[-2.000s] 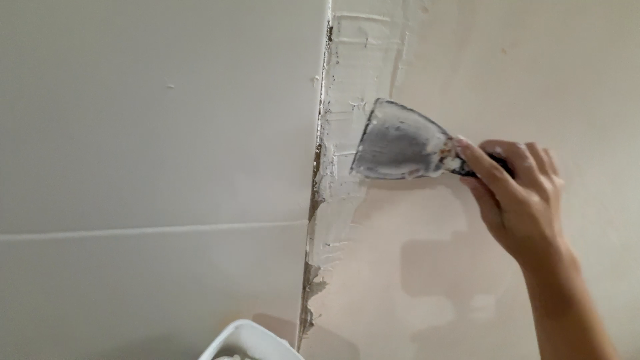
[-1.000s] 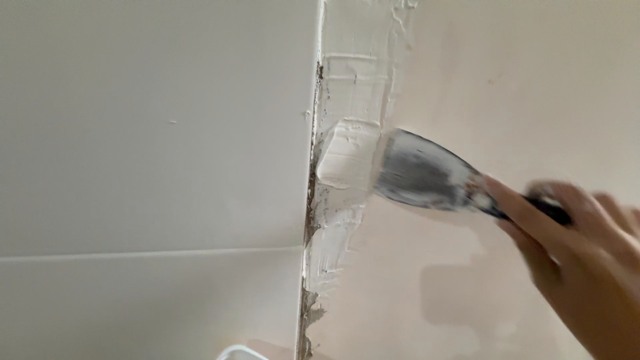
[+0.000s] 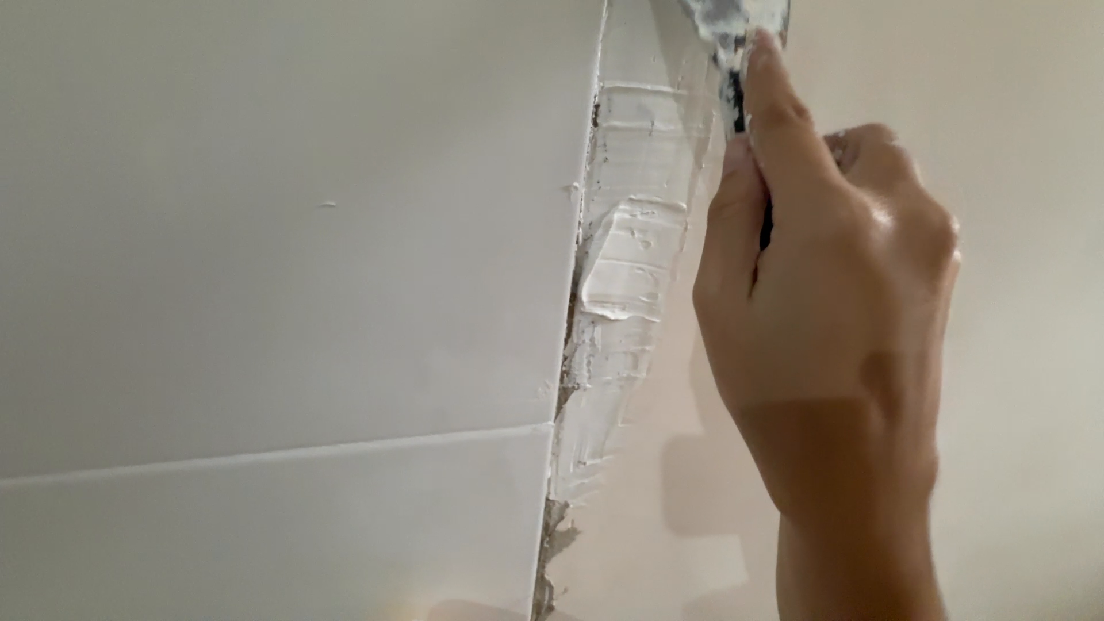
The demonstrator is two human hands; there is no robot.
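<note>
My right hand (image 3: 828, 250) grips a putty knife (image 3: 733, 26) by its dark handle, index finger stretched toward the metal blade. White compound smears the blade, which is partly cut off by the top edge of the view. To its left, a strip of wet white filler (image 3: 634, 267) with ridges and a thicker patch runs down the wall beside the tile edge. Bare, rough grey-brown substrate (image 3: 556, 526) shows at the lower end of the strip. My left hand is out of view.
Large pale tiles (image 3: 285, 259) cover the left side, with a light grout line (image 3: 276, 457) crossing them. A beige painted wall (image 3: 1026, 345) lies on the right, with shadows falling on its lower part. A small white fleck (image 3: 327, 204) sticks to the tile.
My right hand has moved up with the putty knife, which has turned from pointing left to pointing up. A thicker filler patch, absent two seconds ago, shows on the strip. The white container has left the view.
</note>
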